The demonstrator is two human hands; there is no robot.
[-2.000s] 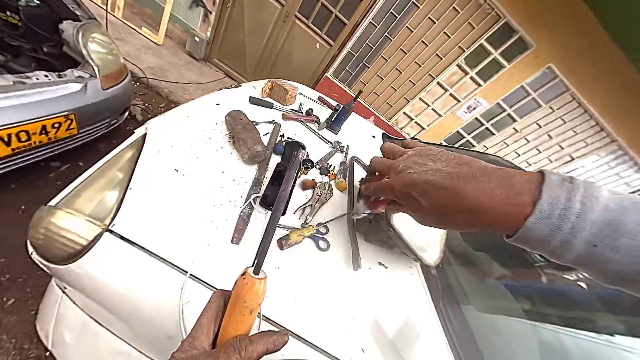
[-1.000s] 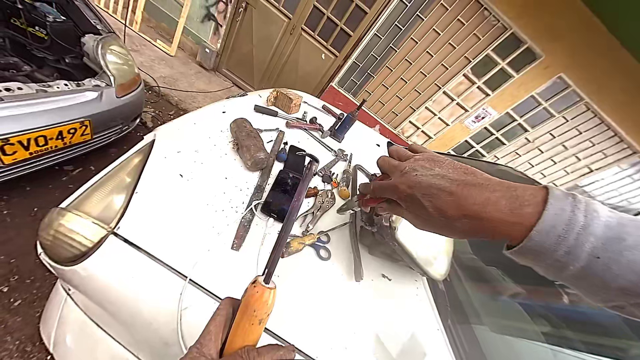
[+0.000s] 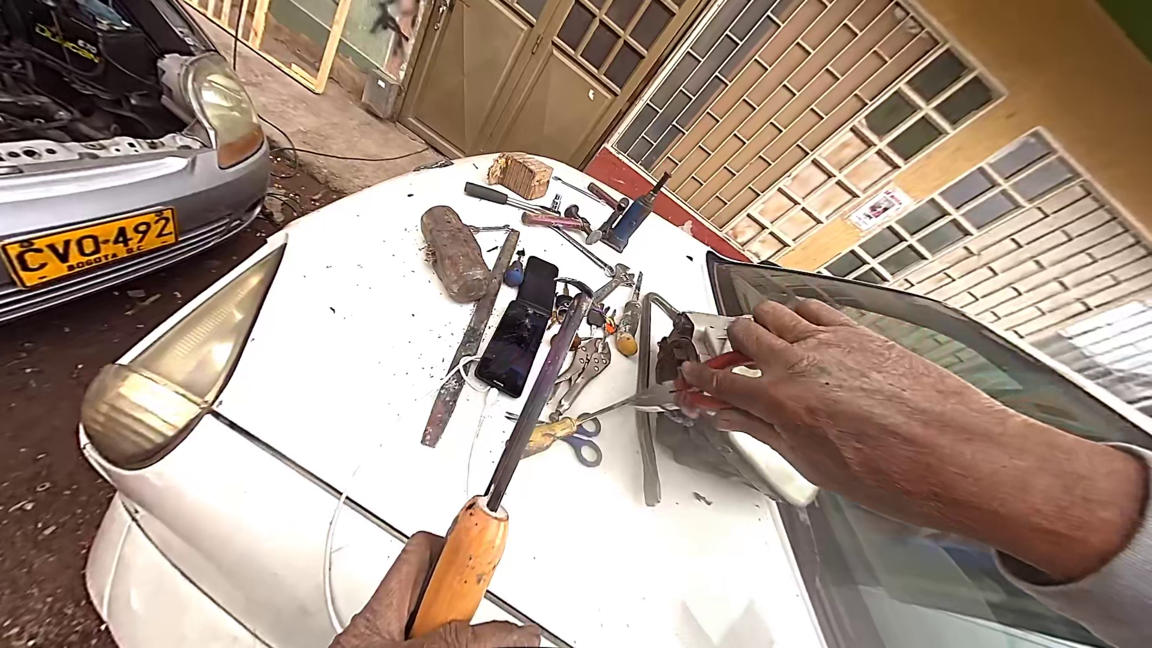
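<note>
My left hand (image 3: pixel 418 603) grips the orange wooden handle of a long metal tool (image 3: pixel 535 405) with a hooked tip. My right hand (image 3: pixel 792 378) holds red-handled pliers (image 3: pixel 711 382), their jaws pointing left over the white car hood. Below and beside that hand lies a car side mirror (image 3: pixel 720 450). Near the hooked tip are a black phone (image 3: pixel 513 346) with a white cable, locking pliers (image 3: pixel 585 364) and a yellow-handled screwdriver (image 3: pixel 627 333). Scissors with blue handles (image 3: pixel 585 443) lie beside another yellow-handled tool (image 3: pixel 551 436).
Farther up the hood (image 3: pixel 324 360) lie a worn wooden mallet head or block (image 3: pixel 455 254), a flat metal bar (image 3: pixel 468 346), a wood block (image 3: pixel 520 175) and a blue bottle jack (image 3: pixel 634 216). The windshield (image 3: pixel 954 576) is at right. A silver car (image 3: pixel 126 171) stands at left.
My right hand has drawn the red-handled pliers into clearer view, above the mirror. My left hand still holds the orange-handled tool.
</note>
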